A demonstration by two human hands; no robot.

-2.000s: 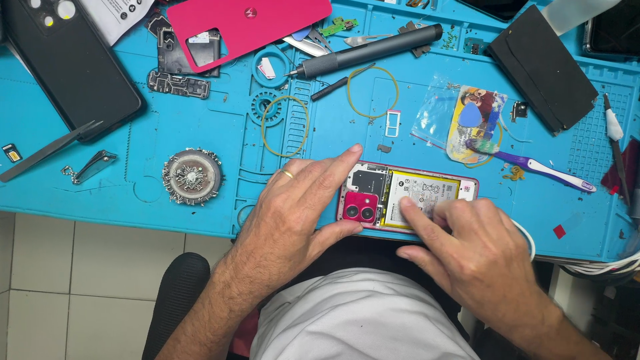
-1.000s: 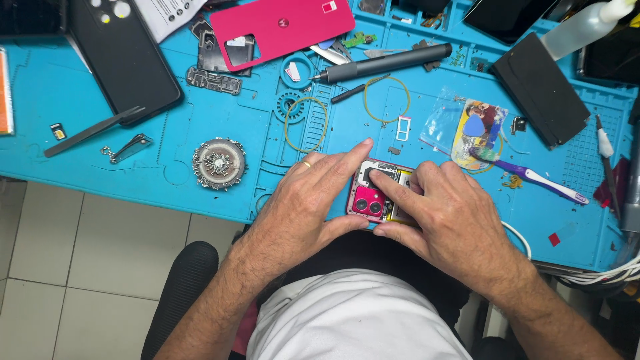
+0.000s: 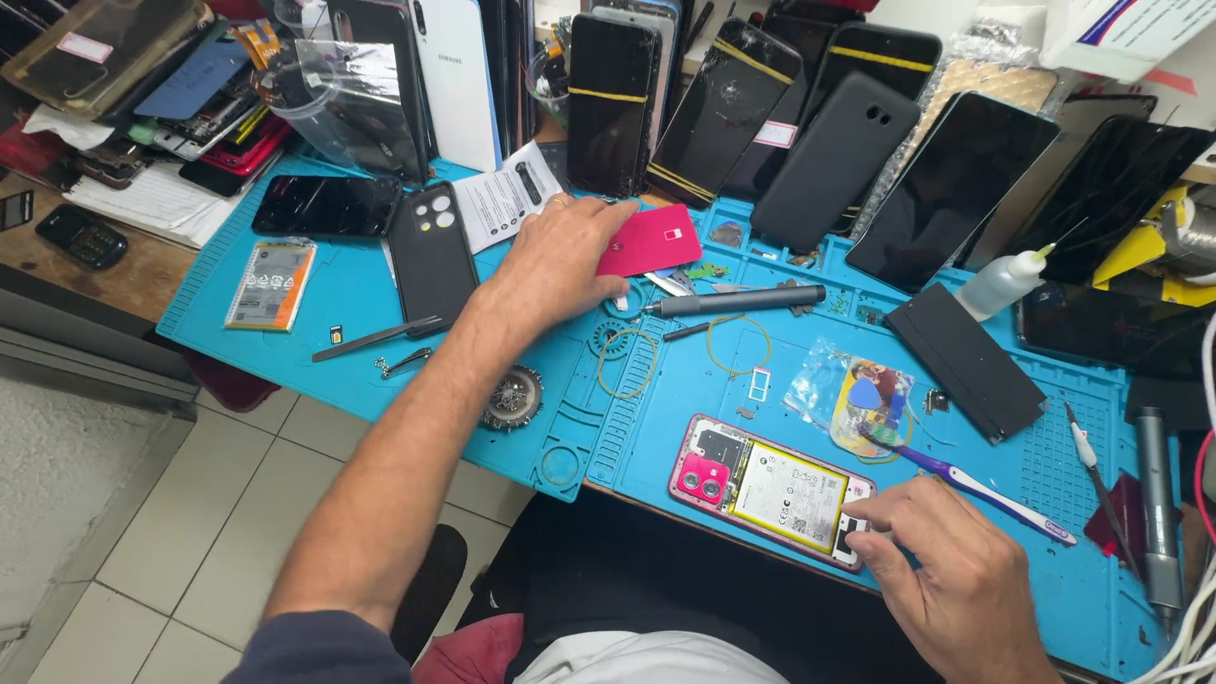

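Note:
An opened smartphone with a red frame lies near the front edge of the blue silicone repair mat, its battery and camera block exposed. At its right end is my right hand, thumb and fingertips bent close together by the frame; whether they touch it I cannot tell. My left hand reaches to the back of the mat and lies over the left part of a red phone back cover, fingers on its top edge and thumb at the lower one. The cover's left part is hidden.
Behind the cover stand several phones. A pen-shaped electric screwdriver, yellow rubber bands, tweezers, a toothbrush, a black box-like piece and a round metal screw holder lie about the mat. A bottle leans at right.
My left hand has left the smartphone and moved up and left to the red back cover. My right hand has moved off the phone's middle to its right end. The view now takes in more of the bench.

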